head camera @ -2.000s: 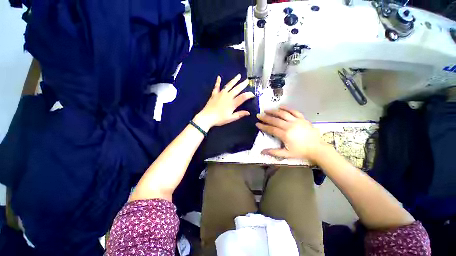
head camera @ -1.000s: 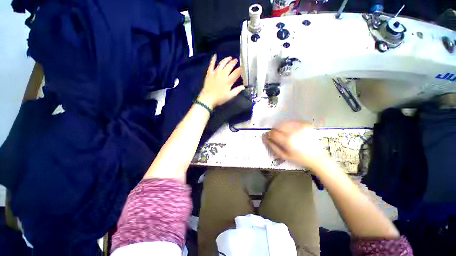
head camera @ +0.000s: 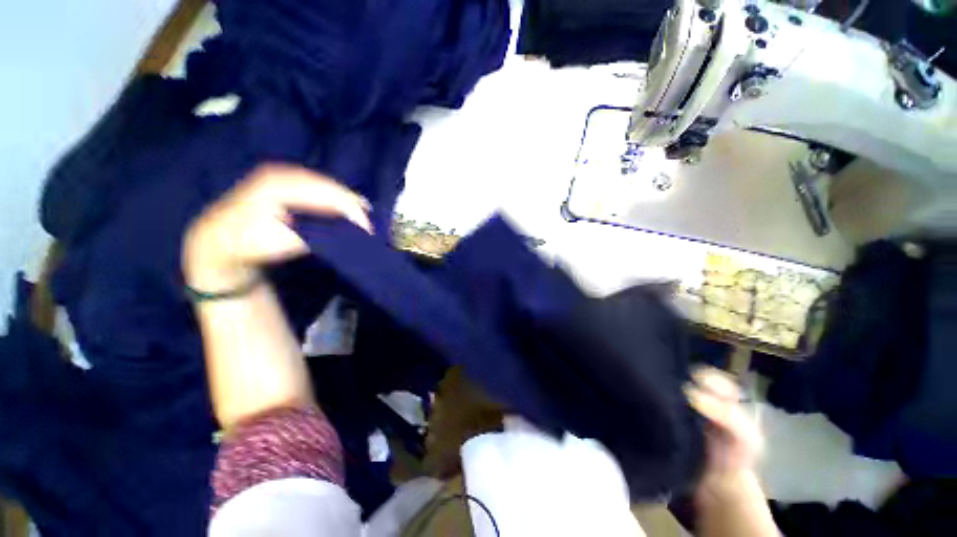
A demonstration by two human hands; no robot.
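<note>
A navy garment piece [head camera: 488, 325] hangs between my hands over the front table edge and my lap, with a darker, blurred part at its right end. My left hand [head camera: 275, 226], blurred, holds its upper left end beside the navy heap. My right hand [head camera: 726, 420], blurred and partly hidden by the cloth, is at its lower right end. The sewing machine [head camera: 808, 73] stands at upper right. Its presser foot [head camera: 632, 157] is over the bare bed plate [head camera: 603, 189], with no cloth under it.
A large navy heap [head camera: 136, 199] fills the left side. A black stack [head camera: 598, 29] lies behind the machine head. Thread snips [head camera: 810, 199] lie under the arm. A cracked yellowed patch [head camera: 750, 299] is on the front table edge. Dark pieces [head camera: 876, 325] hang at right.
The garment piece has come off the machine bed, toward my lap. My left hand has moved left with its end; my right hand has moved down and right. The view has shifted left.
</note>
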